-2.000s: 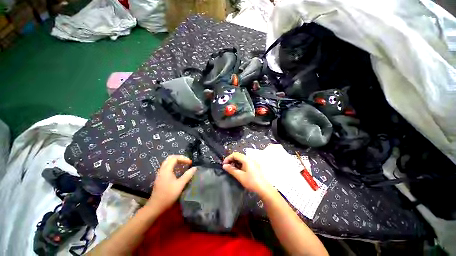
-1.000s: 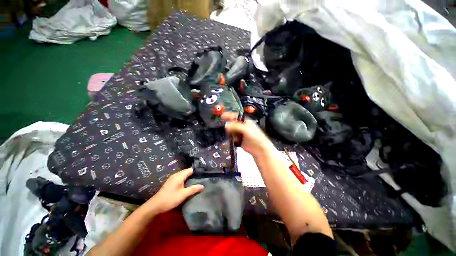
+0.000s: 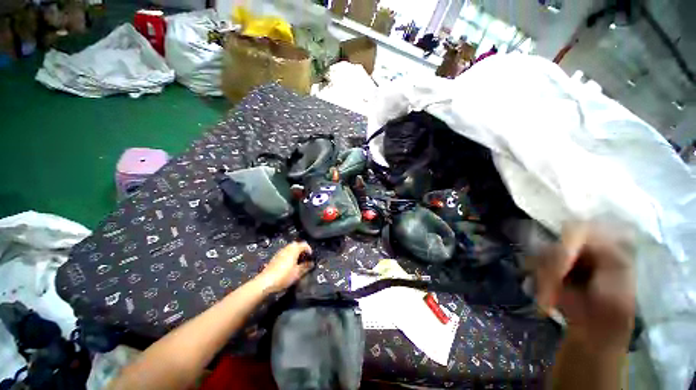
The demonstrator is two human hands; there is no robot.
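The grey bag [image 3: 318, 346] lies at the table's front edge, its plain panel up and its lower end cut off by the frame. A long black strap [image 3: 381, 285] runs from its top edge rightward across the paper. My left hand [image 3: 290, 265] is above the bag's upper left, its fingers closed on a dark piece that looks like strap. My right hand [image 3: 586, 274] is raised far to the right and strongly blurred. Whether it holds the strap's far end or a tool cannot be seen.
Several grey bags, one with a cartoon face [image 3: 330, 209], lie mid-table. A white sack [image 3: 488, 114] with dark bags stands at right. A red pen [image 3: 436, 308] lies on white paper [image 3: 416, 332]. A pink stool [image 3: 141, 166] and a cardboard box [image 3: 267, 68] stand beyond the table.
My right hand has swung from above the bag far to the right. My left hand has left the bag's top edge and moved upward. The strap now stretches rightward; the view has tilted up.
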